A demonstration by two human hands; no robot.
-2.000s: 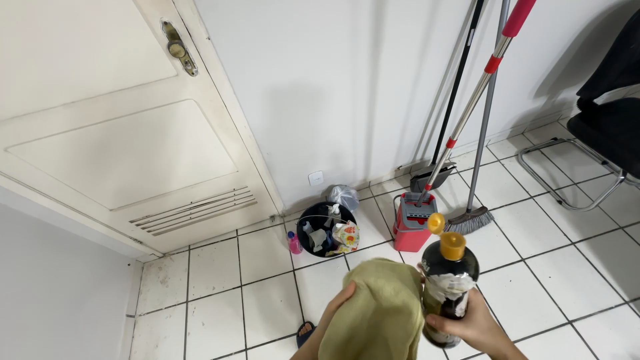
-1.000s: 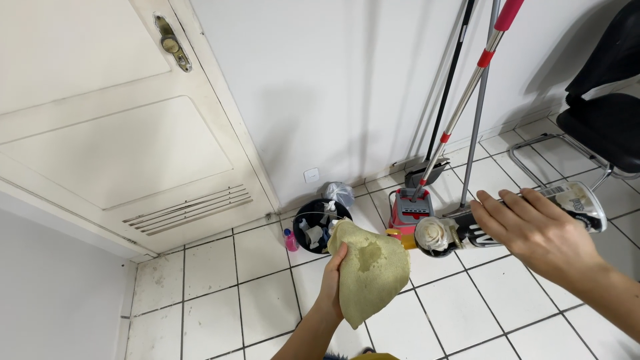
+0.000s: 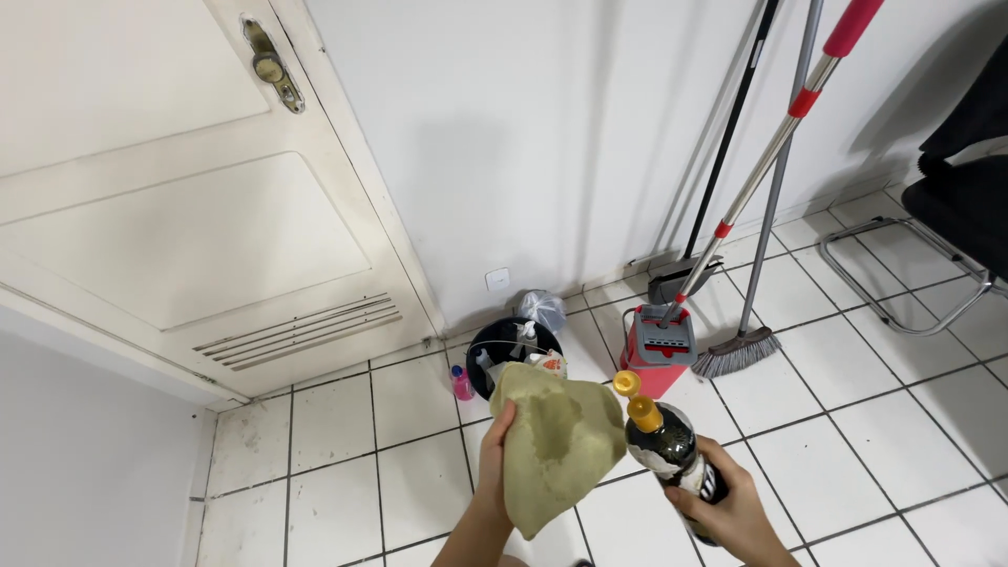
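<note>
Draped over my left hand (image 3: 494, 465) is a yellow-green cloth (image 3: 563, 480) with a darker wet patch in its upper middle; the thumb presses on its left edge and the other fingers are hidden behind it. My right hand (image 3: 724, 496) grips a dark bottle (image 3: 673, 445) with a torn, written label. The bottle stands roughly upright, its neck leaning to the left. Its yellow flip cap (image 3: 628, 383) is flipped up beside the spout. Cloth and bottle are close together in front of me, the bottle to the right.
Against the wall stand a black bucket (image 3: 472, 358) holding bottles and bags, a pink bottle (image 3: 462, 383), a tied plastic bag (image 3: 542, 309), a red mop bucket (image 3: 650, 376) with a mop, a dustpan (image 3: 669, 276) and a broom (image 3: 740, 353). A black chair (image 3: 965, 213) is at right, a door (image 3: 236, 213) at left.
A second ago my right hand held the bottle tipped over, its neck toward the cloth; now the bottle is back upright. The wet patch on the cloth shows in the last two frames.
</note>
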